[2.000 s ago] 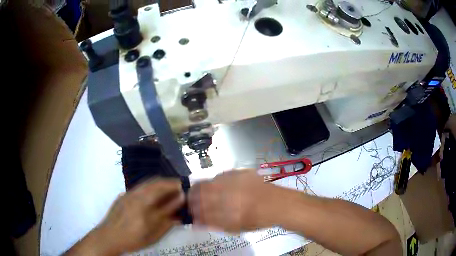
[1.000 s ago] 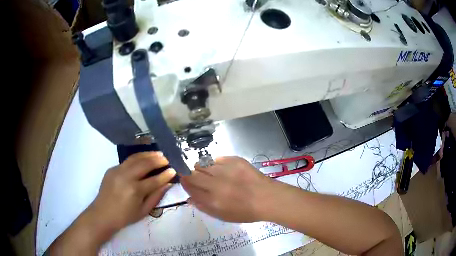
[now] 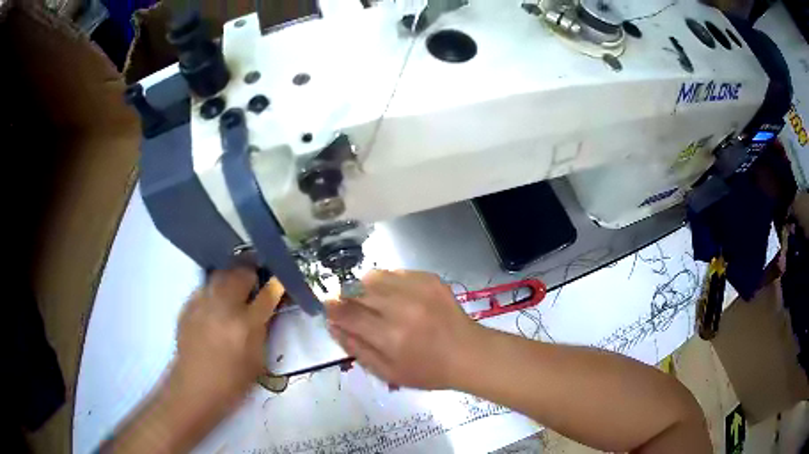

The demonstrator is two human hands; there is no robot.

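Observation:
My left hand (image 3: 217,324), slightly blurred, is left of the needle with fingers bent around a dark fabric piece (image 3: 260,282). Only a small dark bit of the fabric shows between the fingers. My right hand (image 3: 404,328) is just right of the grey strap (image 3: 257,208), its curled fingertips close to the presser foot (image 3: 352,285). Whether it grips anything is hidden. Small red bits show below its fingers. The white sewing machine (image 3: 497,115) stands over both hands.
Red thread snips (image 3: 510,299) lie right of my right hand. A black phone-like rectangle (image 3: 525,226) lies on the bed under the arm. Loose threads, a yellow-black handle (image 3: 710,297) and hanging dark cloth (image 3: 734,244) are at right; cardboard (image 3: 80,199) is at left.
My left hand has moved left of the strap, and the dark fabric that showed there is now almost hidden. My right hand has moved up towards the presser foot. The view has shifted slightly.

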